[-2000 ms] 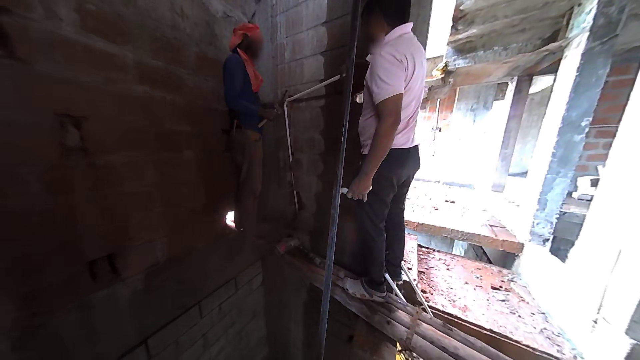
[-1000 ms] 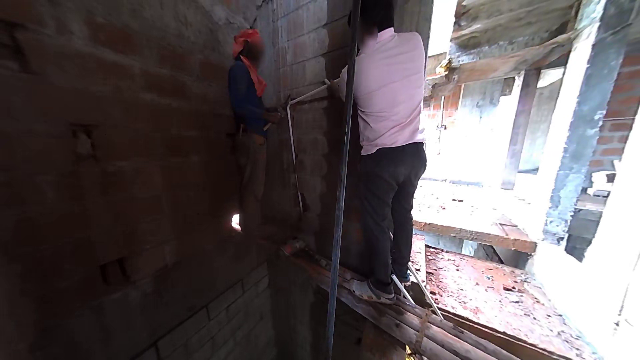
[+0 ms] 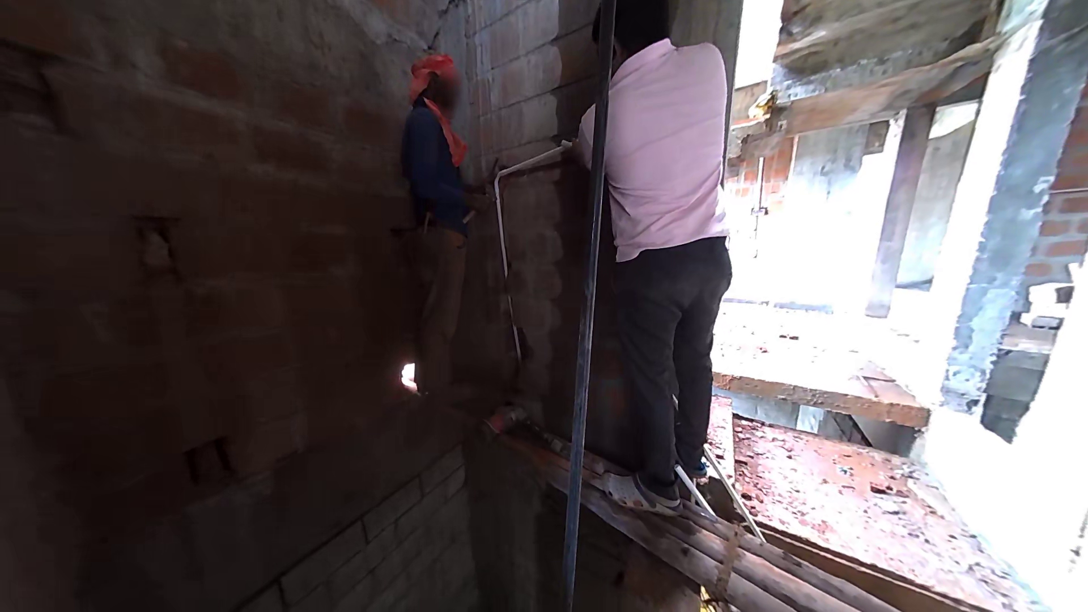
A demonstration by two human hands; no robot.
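Neither my left hand nor my right hand shows in the head view. A person in a pink shirt (image 3: pixel 667 153) stands on wooden poles (image 3: pixel 680 535), back turned, arms mostly hidden by the body. White pipe (image 3: pixel 501 246) runs up the wall and bends right toward this person's arm. Left of the pipe, in shadow, a second person in a red head cloth and dark blue shirt (image 3: pixel 433 166) stands facing it, a hand close to the bend. A long metal pole (image 3: pixel 585 340) stands nearly upright in front of the pink shirt. More white pipes (image 3: pixel 695 491) lie by the shoes.
The dark masonry wall (image 3: pixel 280 280) fills the left, with a small bright hole (image 3: pixel 410 376) low down. Beside the poles, on the right, lies a slab strewn with reddish rubble (image 3: pixel 850 493). A concrete ledge (image 3: pixel 824 399) and a rough column (image 3: pixel 994 229) stand beyond it.
The person in pink has turned to face the wall and raised an arm toward the pipe bend; two seconds ago a hand hung at thigh height holding something pale.
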